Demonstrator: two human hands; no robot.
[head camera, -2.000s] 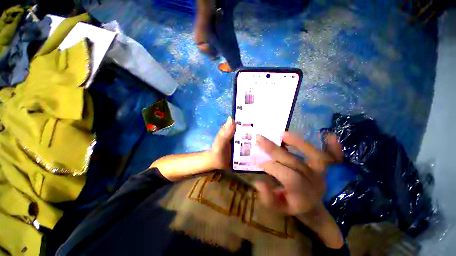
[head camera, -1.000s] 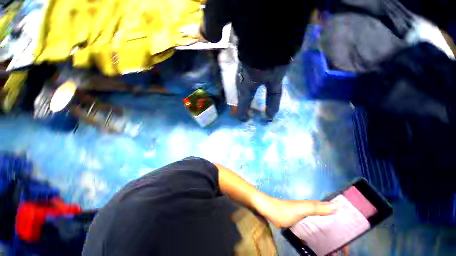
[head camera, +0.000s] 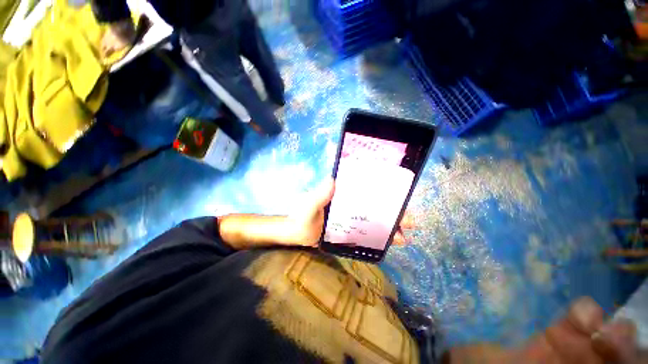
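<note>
A black smartphone (head camera: 376, 186) with a lit white and pink screen is upright in front of me at the middle of the view. My left hand (head camera: 312, 217) holds it from the left side and behind; fingertips show past its right edge. My right hand (head camera: 590, 338) is at the bottom right, blurred and partly cut off by the edge. It is away from the phone, and its fingers cannot be made out clearly.
Mustard garments (head camera: 50, 85) lie on a table at upper left, where a person (head camera: 227, 50) stands. A printed carton (head camera: 207, 144) and a round-topped stool (head camera: 23, 237) are on the left. Blue crates (head camera: 455, 99) with a dark garment pile (head camera: 511, 50) are at upper right.
The phone has moved from the lower right to the middle and is upright again. My right hand has come into view at bottom right. The person and table now show at upper left.
</note>
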